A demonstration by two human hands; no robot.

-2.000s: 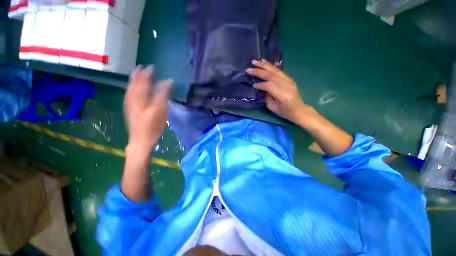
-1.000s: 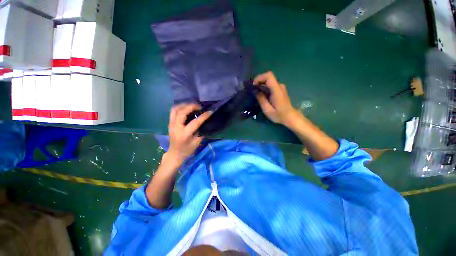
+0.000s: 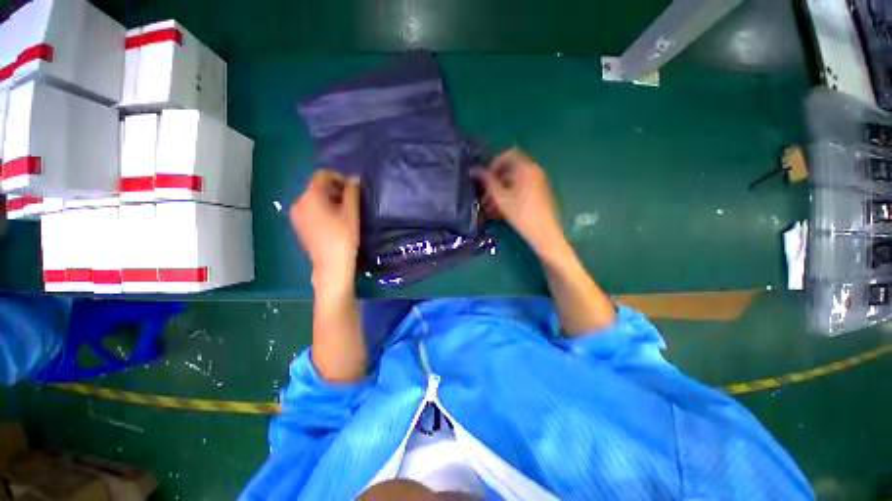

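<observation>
A dark grey-purple mailing bag [image 3: 419,184] lies on the green bench in front of me, with a squarish bulge in its middle. A shiny black edge [image 3: 430,252] shows on the side nearest me. My left hand [image 3: 331,217] pinches at the bag's left side and my right hand [image 3: 518,196] pinches at its right side, both with bent fingertips. Both hands are slightly blurred. More dark plastic shows under or beyond the bag; I cannot tell how many bags lie there. What makes the bulge is hidden inside.
White boxes with red bands [image 3: 205,166] are stacked at the left. A grey metal bracket [image 3: 657,59] stands at the far side. Clear plastic trays [image 3: 839,245] and a small brown piece [image 3: 793,164] lie at the right. Brown cardboard [image 3: 690,304] is at the near edge; a blue stool [image 3: 108,338] is lower left.
The black near edge was gathered up between my hands and now lies flat. My left hand has moved left, to the bag's side. The view has shifted, showing more white boxes.
</observation>
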